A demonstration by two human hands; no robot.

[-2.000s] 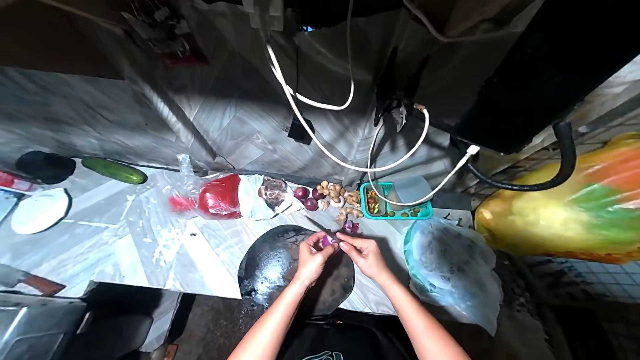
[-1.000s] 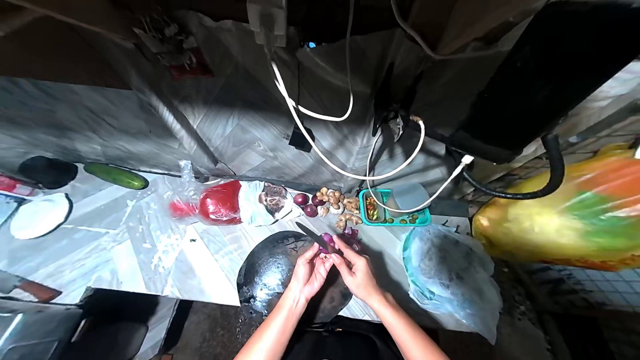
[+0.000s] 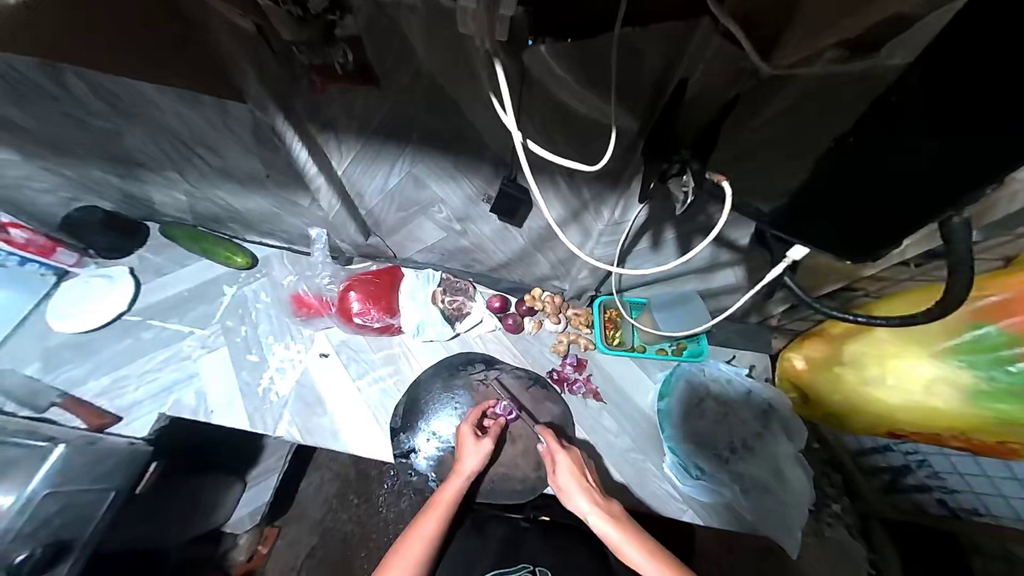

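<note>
Over a round dark chopping board [image 3: 448,400], my left hand [image 3: 478,440] holds a peeled purple onion [image 3: 506,411] in its fingertips. My right hand [image 3: 566,468] grips a knife [image 3: 516,402], whose blade points up and left, close beside the onion. Purple onion skins [image 3: 574,378] lie on the counter at the board's upper right. Behind the board are whole red onions [image 3: 513,323] and pieces of ginger [image 3: 572,344]. A teal basket [image 3: 650,354] to their right holds small green fruits and a container of cut chillies.
A bag of red stuff [image 3: 370,301], a cucumber [image 3: 210,246], a white plate [image 3: 92,300] and a cleaver [image 3: 60,400] lie leftward. A plastic-covered container [image 3: 732,440] stands right of the board. White cables [image 3: 592,260] hang above the counter's back.
My hands have moved apart and lower over the board. The knife, held close to the onion between both hands a second ago, is now in my right hand alone, with the onion in my left.
</note>
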